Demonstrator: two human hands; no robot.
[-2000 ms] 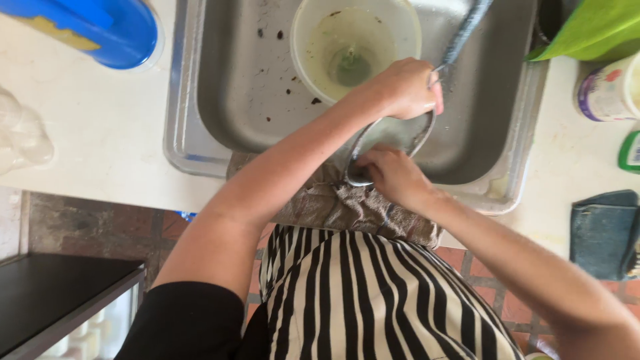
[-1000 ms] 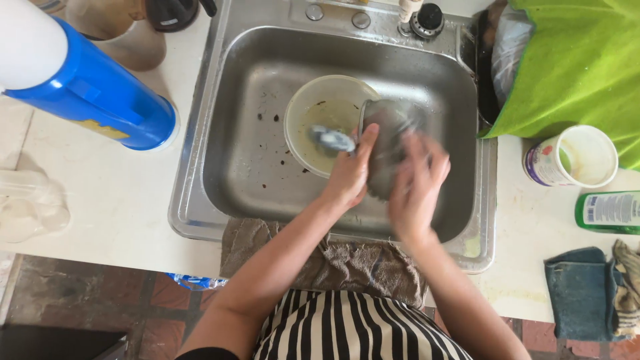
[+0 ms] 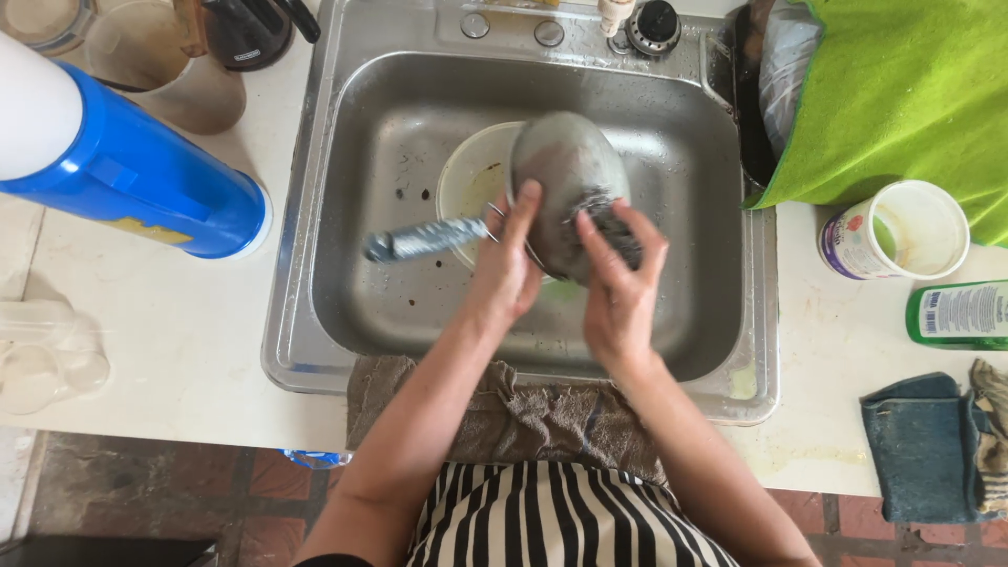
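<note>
My left hand (image 3: pixel 508 264) grips a small metal pot (image 3: pixel 563 157) by its rim, beside the handle joint. The pot is tipped so its rounded outer bottom faces up, and its mottled grey handle (image 3: pixel 425 239) points left. Against the pot's outside, my right hand (image 3: pixel 622 276) presses a dark metal scouring pad (image 3: pixel 618 232). Beneath the pot, partly hidden, a pale plastic bowl (image 3: pixel 461 185) sits in the stainless steel sink (image 3: pixel 370 315). Dark food bits lie on the sink floor.
A blue thermos (image 3: pixel 173 181) and a coffee carafe (image 3: pixel 248 31) are at left. To the right are a green cloth (image 3: pixel 890 94), a white tub (image 3: pixel 898 232), a green soap bottle (image 3: pixel 961 315) and folded cloths (image 3: pixel 917 449). A brown towel (image 3: pixel 551 425) drapes the front edge.
Two seconds ago my right hand was inside the pot's opening; now the pot is turned with its outer bottom up and my right hand is on the outside. The view has shifted noticeably.
</note>
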